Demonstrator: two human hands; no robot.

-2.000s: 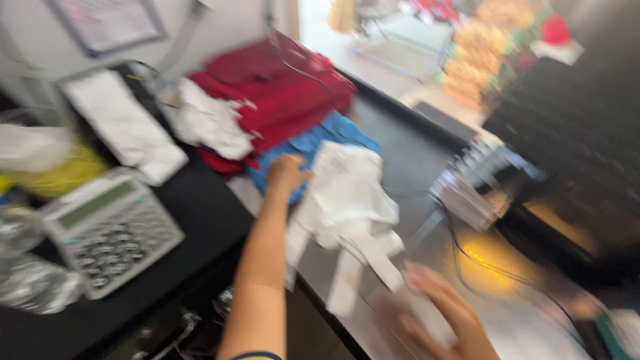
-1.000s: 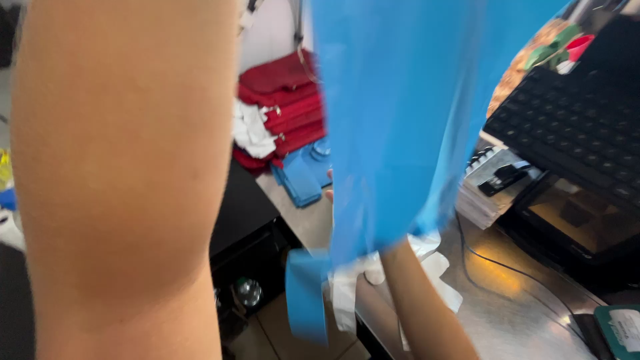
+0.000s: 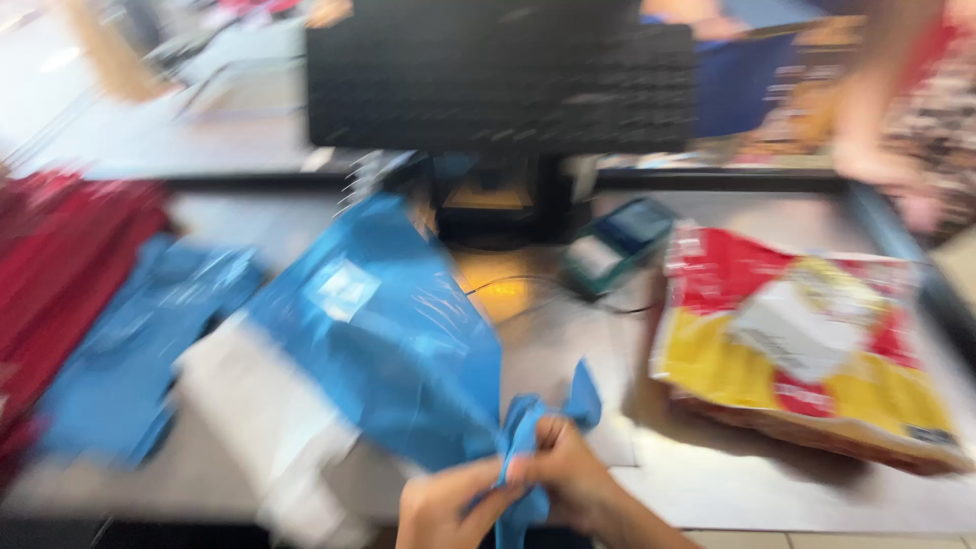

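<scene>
A blue plastic bag (image 3: 381, 328) lies spread out over the counter, with its narrow handle end toward me. My left hand (image 3: 454, 507) pinches the gathered plastic at that end, and my right hand (image 3: 568, 476) grips it close beside, with a loose blue tip sticking up above the fingers. White plastic bags (image 3: 259, 412) lie partly under the blue bag. Left of them, a folded blue bag (image 3: 145, 335) rests next to red bags (image 3: 61, 282). To the right sits a red and yellow plastic package (image 3: 808, 343). Motion blur hides fine detail.
A black keyboard (image 3: 496, 91) stands raised behind the counter. A card payment terminal (image 3: 618, 244) with a cable lies below it, left of the package. The dark counter edge (image 3: 724, 180) runs across the back. Other people's arms (image 3: 877, 130) show beyond it.
The blue bag, held up close to the camera one second ago, now lies lower over the counter. Both hands have come together at its handle end. The view has swung right.
</scene>
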